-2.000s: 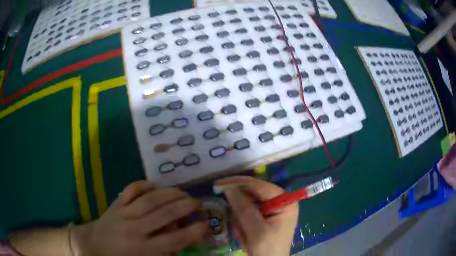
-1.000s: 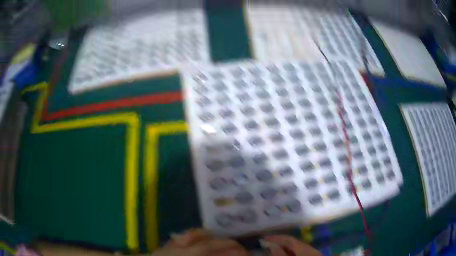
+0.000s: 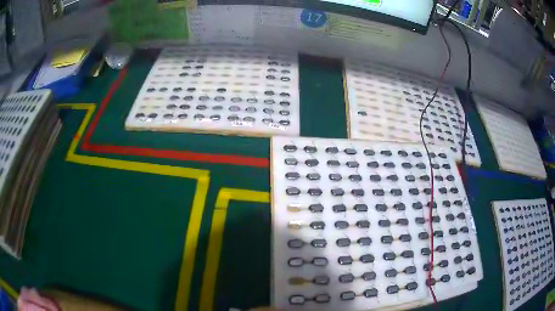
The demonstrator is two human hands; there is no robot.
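Note:
The central white parts tray lies on the green mat, right of centre, with rows of dark oval parts mostly joined in pairs by thin tan strips. Some left-column spots look tan or gold. A thin red probe lead crosses the tray to the bottom edge. My left forearm runs along the bottom left edge. Only a sliver of skin, apparently my left hand, shows at the bottom edge; its grip is hidden. My right hand and the red probe are out of the picture.
A tray stack stands far left, near a blue box and round silvery object. Other trays lie behind and at right. A black cable hangs near the monitor.
The view has tilted up, bringing the monitor and tray stack into sight. The central tray appears lower and further right. My right hand and the probe have left the picture; my left hand is nearly out.

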